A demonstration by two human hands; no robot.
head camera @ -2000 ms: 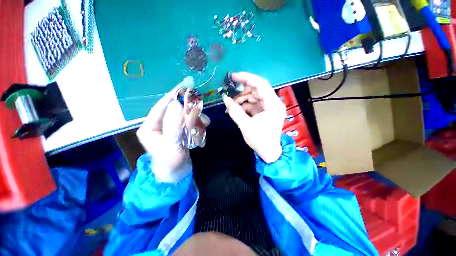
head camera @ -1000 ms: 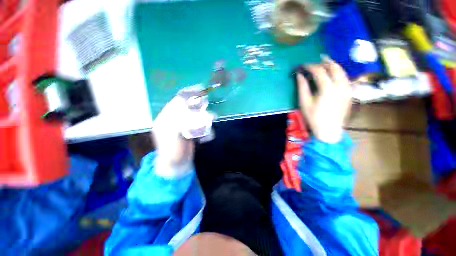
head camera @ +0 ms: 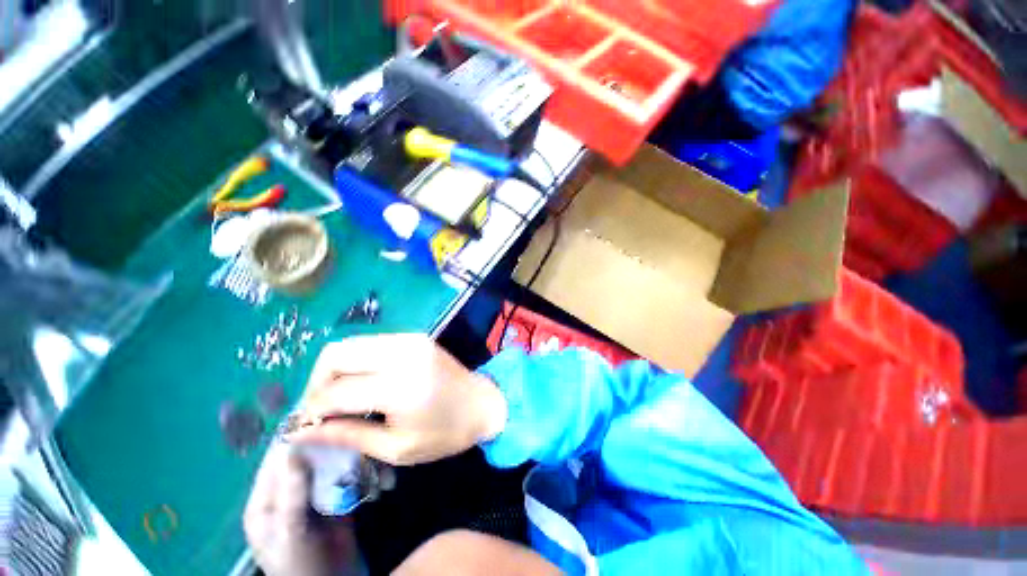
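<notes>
My right hand (head camera: 394, 394) and my left hand (head camera: 282, 512) meet at the mat's front edge, with fingertips touching. A small metallic piece (head camera: 302, 424) shows between the fingertips, too blurred to name. A grey, shiny item (head camera: 336, 482) lies against my left hand's fingers and palm. A loose pile of tiny silver and reddish components (head camera: 279, 341) lies on the green mat (head camera: 158, 416). A small dark part (head camera: 363, 308) lies right of it. Two dark round parts, one larger (head camera: 240, 426) and one smaller (head camera: 274, 396), lie beside my hands.
A tan tape roll (head camera: 288, 252), red-and-yellow-handled cutters (head camera: 248, 191) and a yellow rubber band (head camera: 161, 522) lie on the mat. A blue box (head camera: 389, 219), soldering iron (head camera: 456, 151) and red bins (head camera: 614, 73) stand beyond. An open cardboard box (head camera: 631, 264) is below right.
The view has swung right. My right hand has come back from the mat's right side to my left hand. A small dark part now lies by the pile, and my right hand no longer holds it.
</notes>
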